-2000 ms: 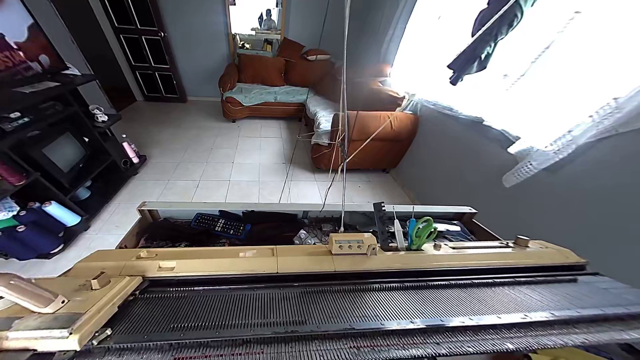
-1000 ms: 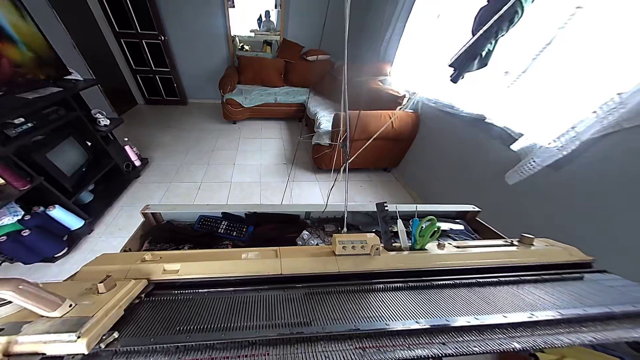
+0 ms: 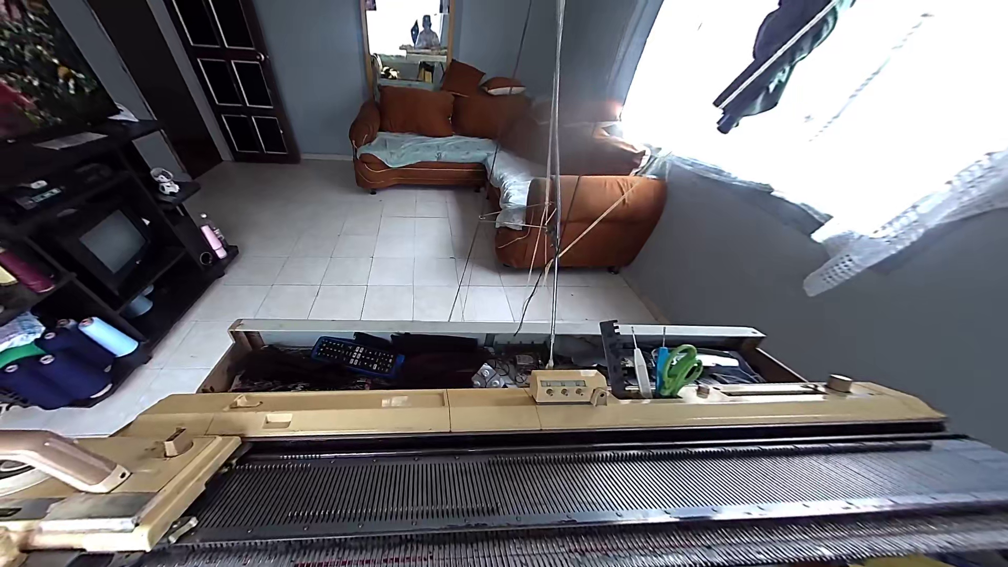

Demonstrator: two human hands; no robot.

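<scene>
Neither of my hands shows clearly in the head view. A knitting machine with a cream plastic case spans the foreground, its long bed of metal needles running left to right. The machine's carriage, with a beige handle, rests at the left end of the bed. A row counter sits on the rear rail. Behind it, yarn strands hang down in front of the sofa. Dark knitted fabric with a few red threads lies along the lower edge, partly cut off.
A wooden tray behind the machine holds a remote control, green-handled scissors, a white-handled tool and a dark toothed comb. Yarn cones and a black shelf unit stand left. An orange sofa is beyond.
</scene>
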